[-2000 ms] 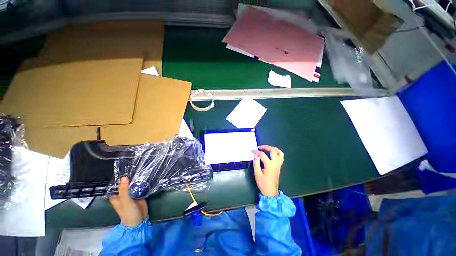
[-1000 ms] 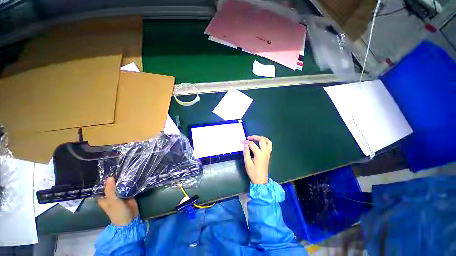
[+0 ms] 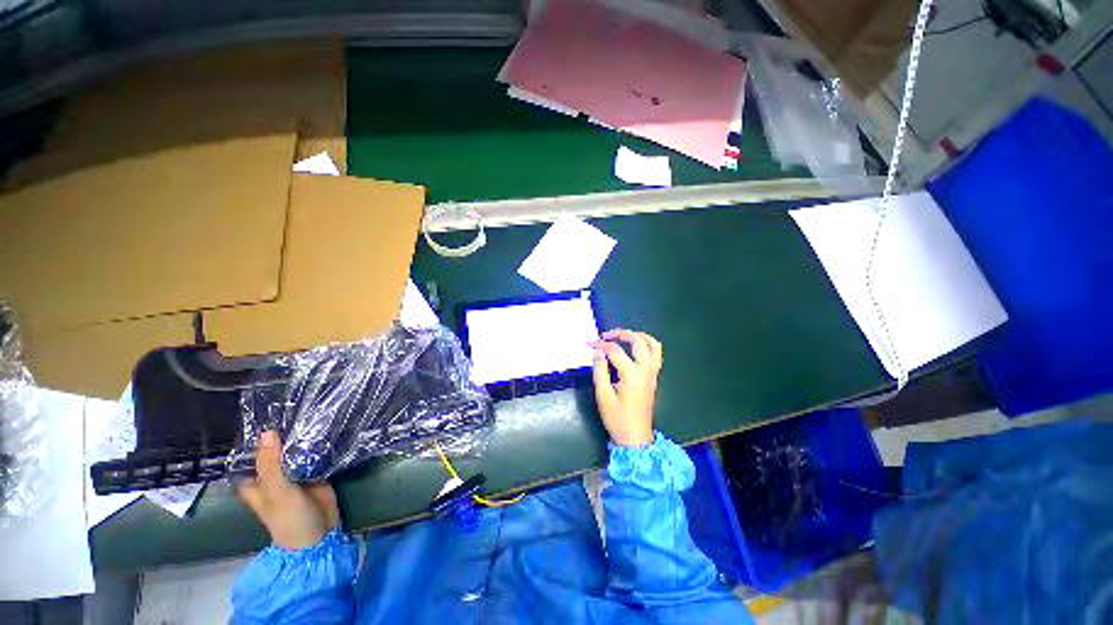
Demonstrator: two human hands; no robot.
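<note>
A black plastic unit (image 3: 183, 409) lies at the bench's left front, its right part covered by a crinkled clear poly bag (image 3: 378, 397). My left hand (image 3: 287, 494) grips its lower edge, thumb on top; the fingers beneath are hidden. A round black part (image 3: 305, 459) shows beside the thumb. A tablet (image 3: 532, 342) with a bright white screen lies flat to the right of the unit. My right hand (image 3: 630, 385) is at the tablet's right edge, fingers bent, the fingertips at the screen's side, holding nothing visible. A yellow cord with a dark connector (image 3: 457, 493) is at the bench's front edge.
Cardboard sheets (image 3: 147, 232) lie back left, a tape roll (image 3: 454, 230) and white paper (image 3: 568, 253) behind the tablet. Pink sheets (image 3: 629, 79) lie at the back. A white coiled cord (image 3: 906, 116) hangs at right over white paper (image 3: 934, 275). A blue bin (image 3: 793, 494) stands below the right edge.
The view has shifted since the oldest frame, moving the bench contents left in the picture. The white coiled cord now hangs in view at right. Both hands keep about the same pose.
</note>
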